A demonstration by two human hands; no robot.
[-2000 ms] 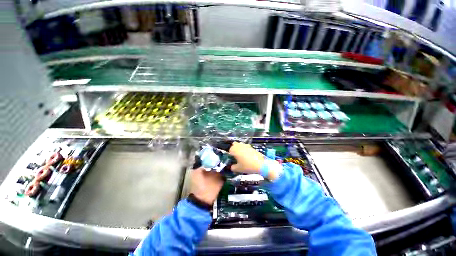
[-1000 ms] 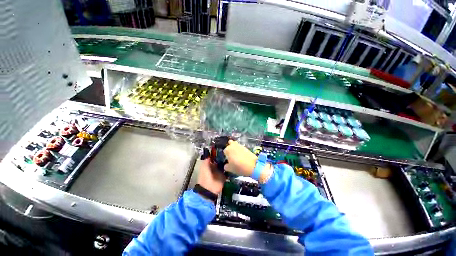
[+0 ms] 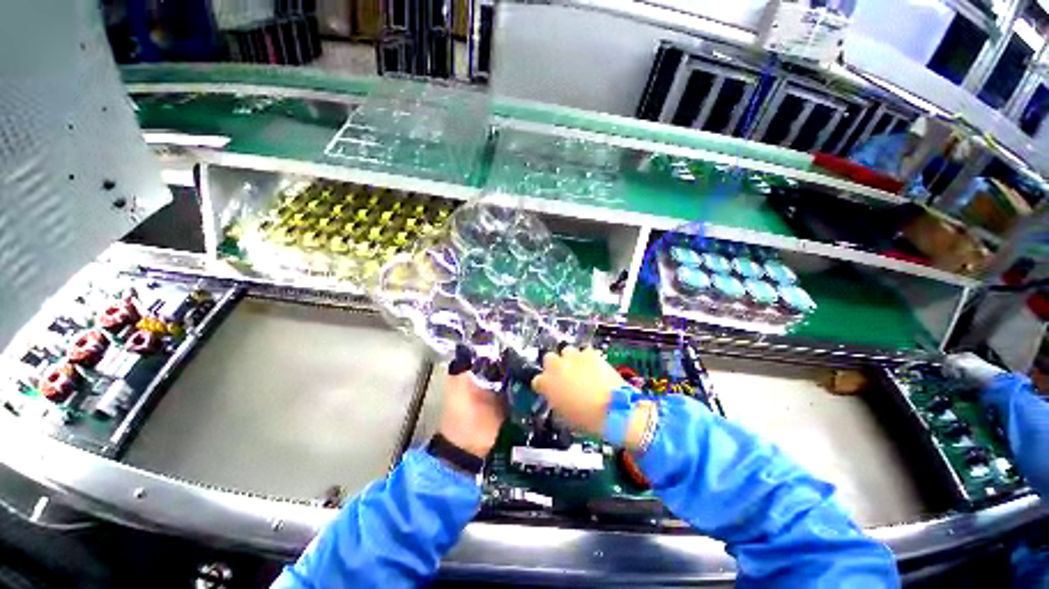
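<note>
My left hand (image 3: 469, 412) and my right hand (image 3: 575, 385) are close together over the upper left of the middle circuit board (image 3: 541, 489). Their black fingertips are bent inward; what is between them is blurred and partly hidden. A clear blister tray (image 3: 506, 270) with round pockets stands tilted just beyond, its lower edge overlapping my fingertips; whether they touch it is unclear. White-silver heatsinks (image 3: 557, 458) lie on the board. An orange-red ring (image 3: 633, 468) shows beside my right forearm.
A yellow-taped parts tray (image 3: 351, 224) and a tray of teal discs (image 3: 742, 280) are on the shelf. Other boards lie left (image 3: 104, 357) and right (image 3: 961, 431). Another person's gloved hand (image 3: 975, 368) is at the right board. The metal front rail (image 3: 276, 524) curves below.
The teal disc seen between my hands earlier, then a dark part with red there, no longer show clearly. The blister tray shows more distinctly. Another person's arm has entered at the right.
</note>
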